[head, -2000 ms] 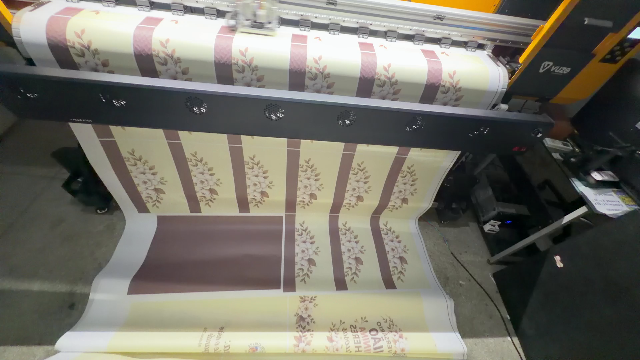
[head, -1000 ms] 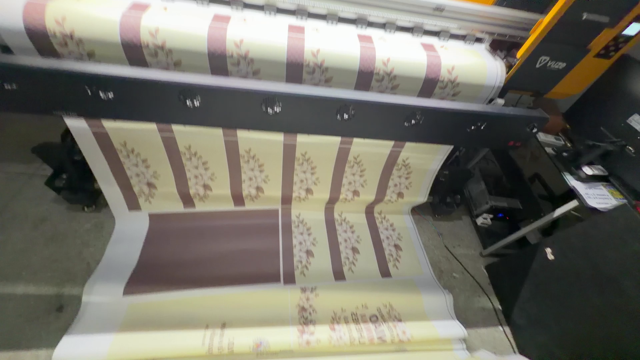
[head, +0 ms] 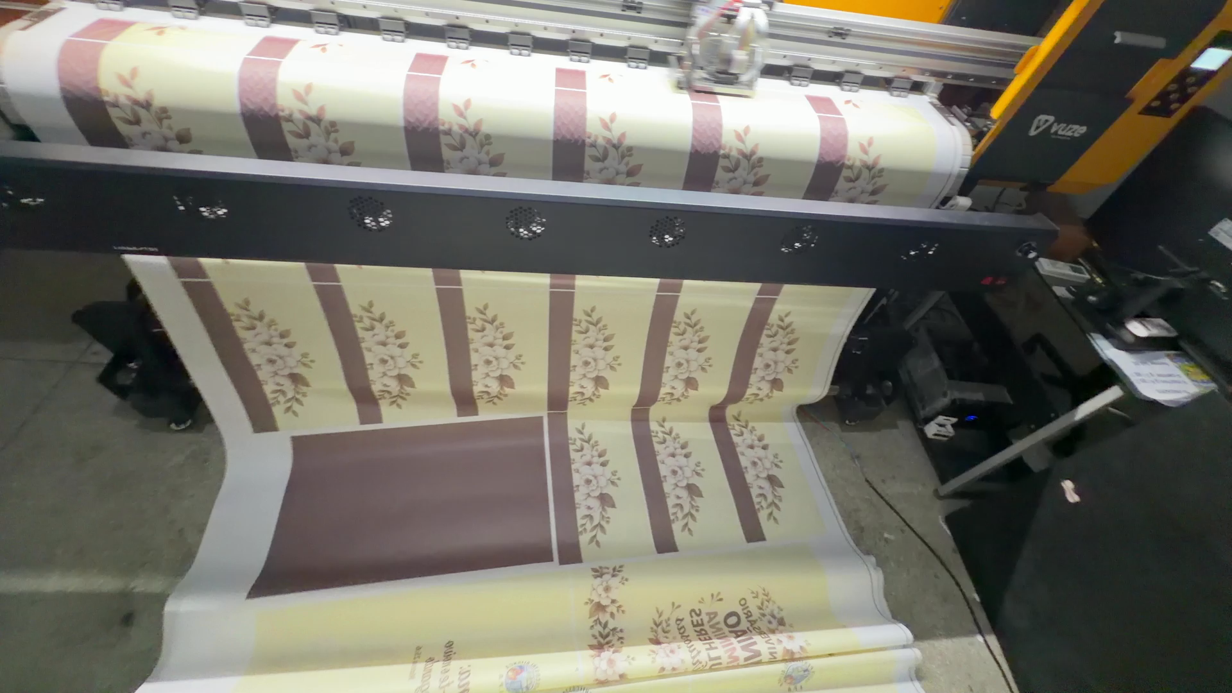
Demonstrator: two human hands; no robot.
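Note:
Neither of my hands shows in the head view. A wide-format printer stands across the view, with a printed sheet (head: 433, 481) hanging from it. The sheet bears cream panels, brown stripes, flower sprays and one plain brown block, and its lower end lies in folds near the bottom edge. Above, the print carriage (head: 727, 53), somewhat blurred, is over the sheet, right of the middle. A dark bar with round fan grilles (head: 597, 223) runs across in front of the upper part of the sheet.
At the right, a dark table (head: 1068, 298) holds papers (head: 1160, 373) and small items. A dark boxy device (head: 953, 395) with a blue light is beneath it. A black cable (head: 924, 539) runs over the concrete floor. A dark panel (head: 1107, 568) fills the lower right.
The print carriage, at the upper left of centre two seconds ago and out of sight one second ago, is now right of centre. The view has shifted slightly.

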